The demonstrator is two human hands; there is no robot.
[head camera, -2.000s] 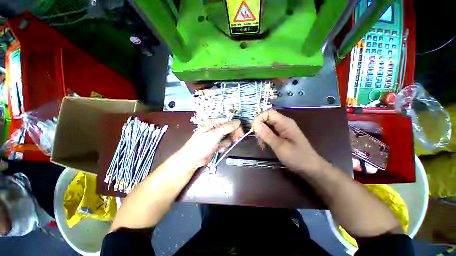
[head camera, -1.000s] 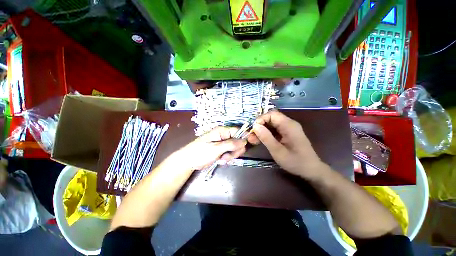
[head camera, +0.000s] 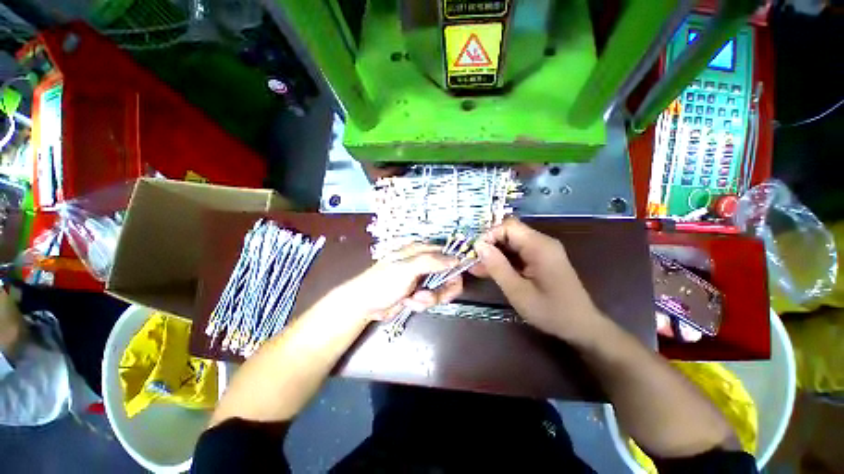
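Note:
My left hand [head camera: 412, 282] is closed around a few thin white-grey cables [head camera: 442, 276] with gold-coloured ends, above the dark red-brown work board [head camera: 481, 370]. My right hand [head camera: 523, 264] pinches the upper ends of these cables between thumb and fingers. A dense cable pile [head camera: 440, 205] lies just beyond my hands, before the press. A narrow toothed loading bar [head camera: 477, 313] lies on the board between my wrists, partly hidden by my right hand. A looser cable bundle [head camera: 264, 287] lies at the board's left.
The green upper platen [head camera: 472, 134] hangs over the grey machine bed [head camera: 347, 190]. An open cardboard box [head camera: 139, 250] stands at left. A red tray [head camera: 740, 324] holding a patterned phone-like rectangle [head camera: 689, 294] is at right, below the control panel [head camera: 703, 120]. White buckets [head camera: 109, 370] flank the board.
The single cable seen two seconds ago between my hands is now among several in my left hand. My right hand stays close to their ends. The view has shifted slightly, with everything lower in it.

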